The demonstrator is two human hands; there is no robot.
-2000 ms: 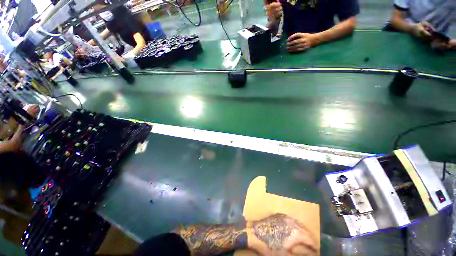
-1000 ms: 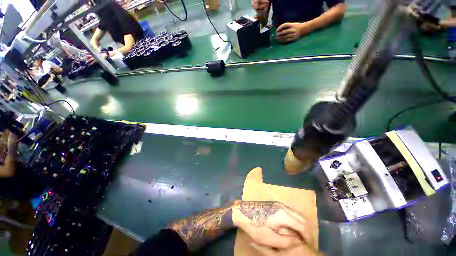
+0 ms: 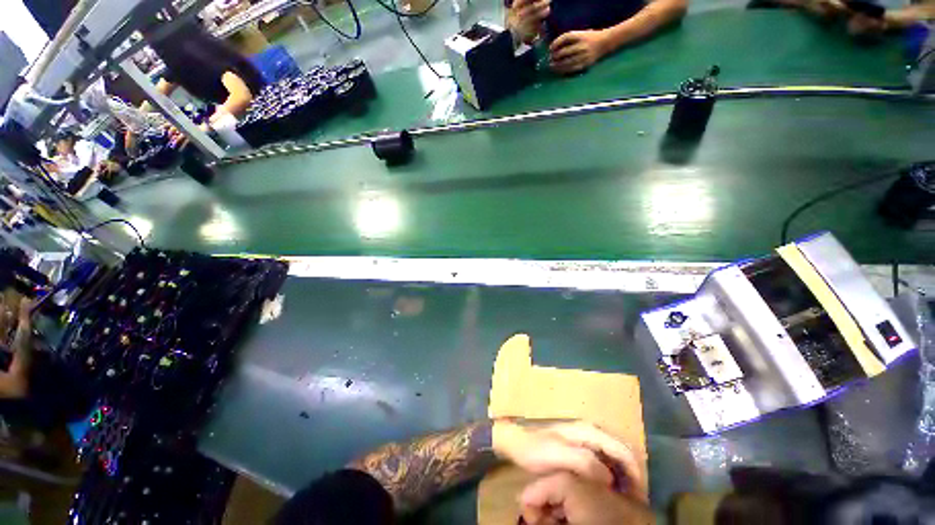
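Observation:
My left hand (image 3: 564, 448), with a tattooed forearm, is over the tan cardboard pad (image 3: 586, 392) at the bottom centre, fingers curled. What appears to be my right hand (image 3: 584, 502) is just below it, fingers bent, cut off by the bottom edge. The hands overlap or touch; anything between them is hidden. The electric screwdriver (image 3: 820, 502) is blurred at the bottom right edge, its tan wrap towards the hands. I cannot tell whether a hand touches it. The white screw feeder (image 3: 764, 344) stands right of the pad.
Black trays of dark parts (image 3: 154, 349) fill the left. The green belt (image 3: 513, 205) runs beyond a pale metal edge (image 3: 492, 273). Black housings stand or lie on it (image 3: 693, 108), (image 3: 393, 148). Crinkled clear plastic (image 3: 882, 420) is beside the feeder. Other workers sit across the belt.
The screwdriver has moved from above the bench, left of the feeder, down to the bottom right edge. A second hand now shows below my left hand. Housings on the belt have shifted in view.

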